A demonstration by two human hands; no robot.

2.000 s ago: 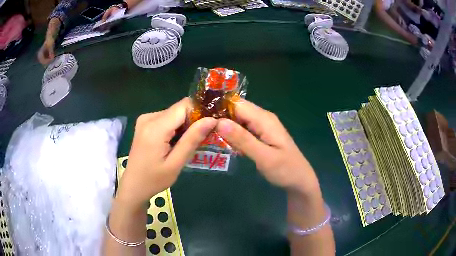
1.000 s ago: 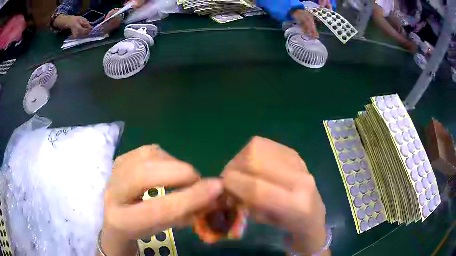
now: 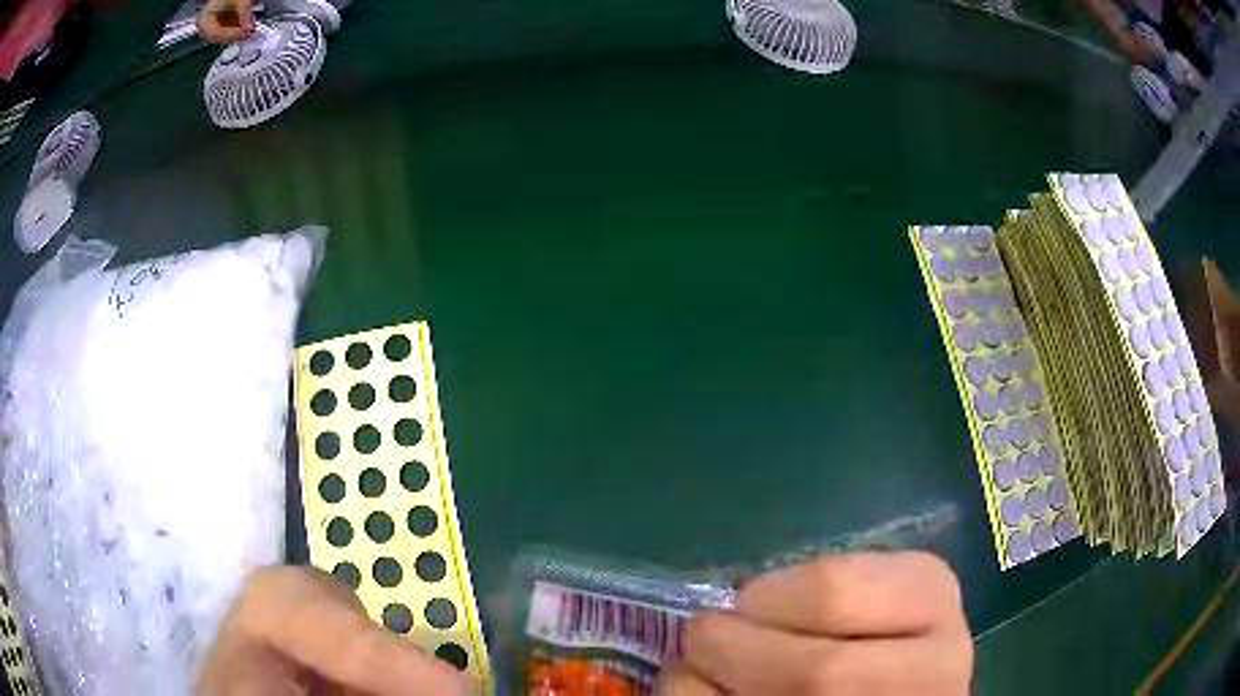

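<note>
A small clear snack packet (image 3: pixel 605 619) with a barcode label and orange-red print is at the bottom middle, cut off by the lower edge. My right hand (image 3: pixel 830 625) is shut on its right side. A strip of clear film sticks out above that hand. My left hand (image 3: pixel 320 639) is at the lower left, over the bottom of a die-cut adhesive sheet (image 3: pixel 419 449). Its fingertips are cut off by the lower edge, so I cannot tell whether they touch the packet.
A clear bag of white parts (image 3: pixel 163 435) bulges at the left. Fanned adhesive disc sheets (image 3: pixel 1088 367) stand at the right, beside a brown box (image 3: pixel 1224 320). White mini fans (image 3: pixel 265 71) are along the far side. Another person's hand (image 3: pixel 227 16) is at one fan.
The view has shifted, and the adhesive sheet is more exposed. My hands have moved lower and apart. The packet now shows its barcode side. The far fans have moved left.
</note>
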